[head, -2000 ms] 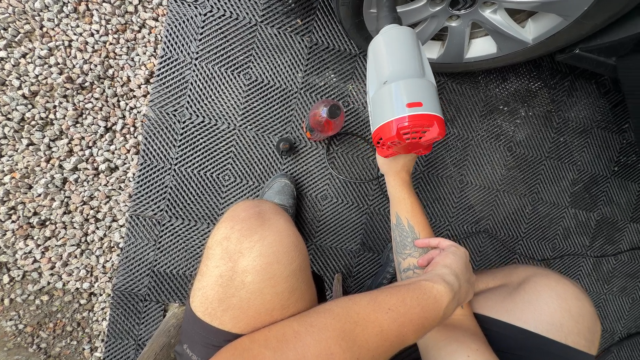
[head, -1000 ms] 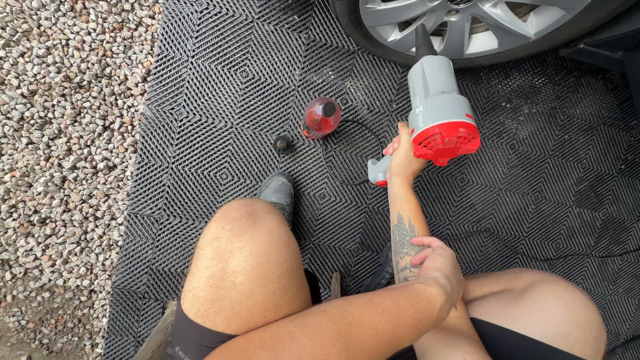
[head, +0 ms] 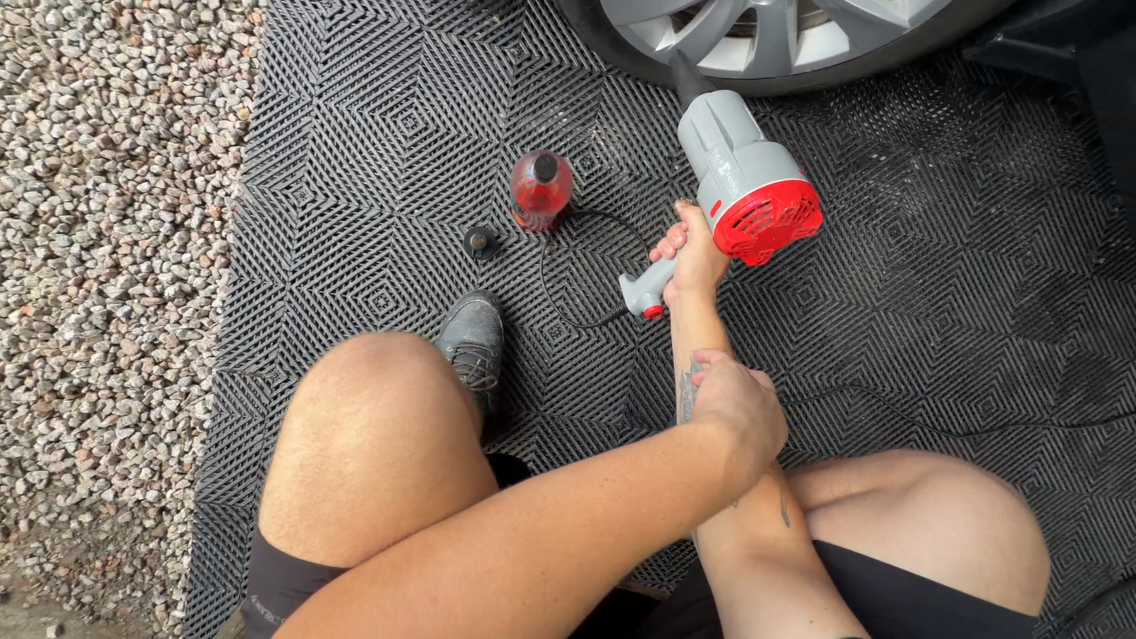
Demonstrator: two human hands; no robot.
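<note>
My right hand [head: 695, 255] is closed around the grey handle of a grey and red handheld blower [head: 750, 173]. The blower's black nozzle [head: 688, 80] points up and slightly left, its tip over the lower rim of a silver alloy wheel [head: 763, 40]. Across my tattooed right forearm lies my left hand [head: 738, 397], its fingers resting on the skin and partly curled; it holds no tool. Left of the blower stands a clear bottle of red liquid with a black cap [head: 541, 188], and beside it a small black round part [head: 480, 240].
A black power cord [head: 923, 424] runs over the ridged grey floor tiles [head: 382, 204], with a loop of it by the bottle. Gravel [head: 115, 222] borders the tiles on the left. The tyre [head: 612, 53] is at the top, my shoe [head: 475, 337] below the bottle.
The blower has swung from pointing up at the wheel, through a more upright pose, to leaning up-left, its nozzle now at the wheel's lower left. My left hand has stayed on the right forearm.
</note>
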